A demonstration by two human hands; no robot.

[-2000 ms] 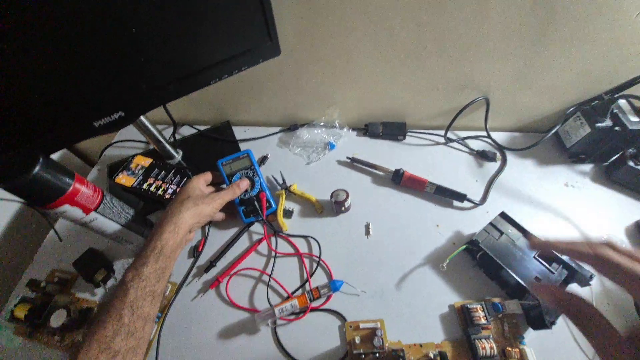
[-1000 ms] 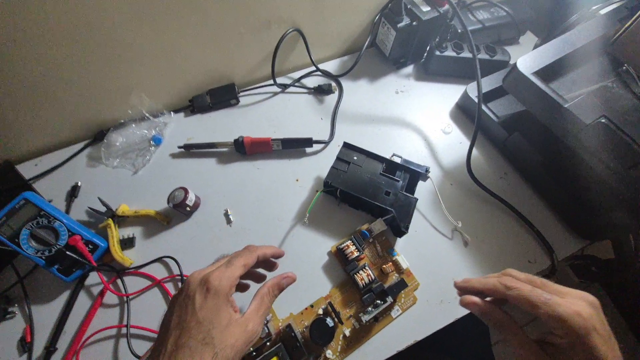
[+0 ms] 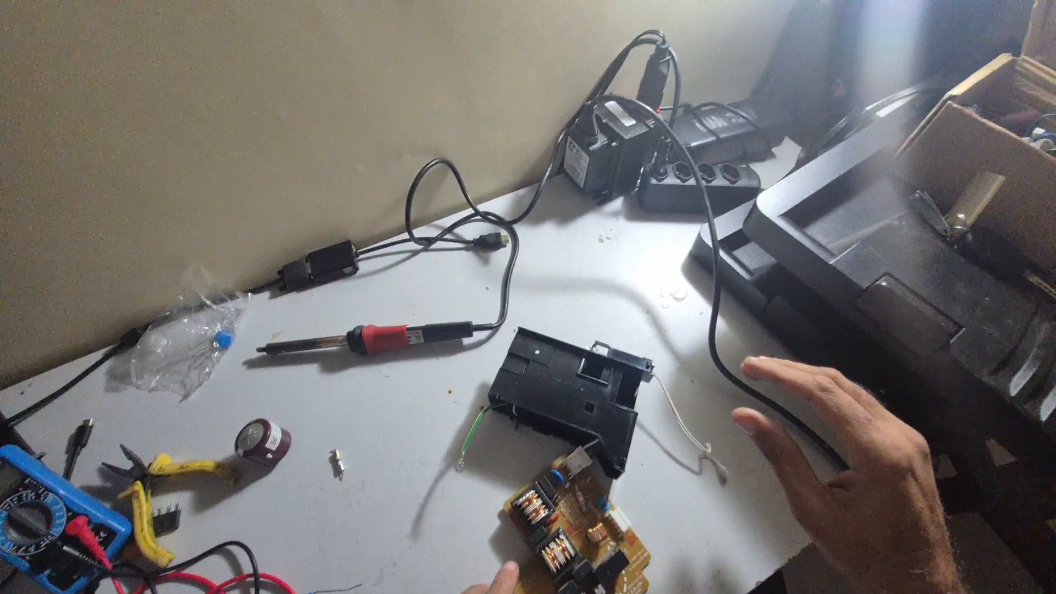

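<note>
My right hand (image 3: 862,474) is raised at the right, fingers spread and empty, beside a black cable. Only fingertips of my left hand (image 3: 495,580) show at the bottom edge, by the left side of a circuit board (image 3: 577,528) with copper coils; whether they touch it is unclear. Above the board lies a black plastic housing (image 3: 569,388) with a green wire and a pale wire. A soldering iron (image 3: 388,337) with a red and black handle lies left of it. A large capacitor (image 3: 262,441) and a small glass fuse (image 3: 337,464) sit lower left.
Yellow-handled pliers (image 3: 147,511) and a blue multimeter (image 3: 58,516) with leads lie at lower left. A clear plastic bag (image 3: 186,346) is near the wall. At the back stand a black transformer (image 3: 606,148) and a power strip (image 3: 701,188). A black printer-like machine (image 3: 866,264) and a cardboard box (image 3: 982,165) occupy the right.
My left hand has left the multimeter and now shows only fingertips at the bottom. My right hand stays raised and empty. The view has swung to the right.
</note>
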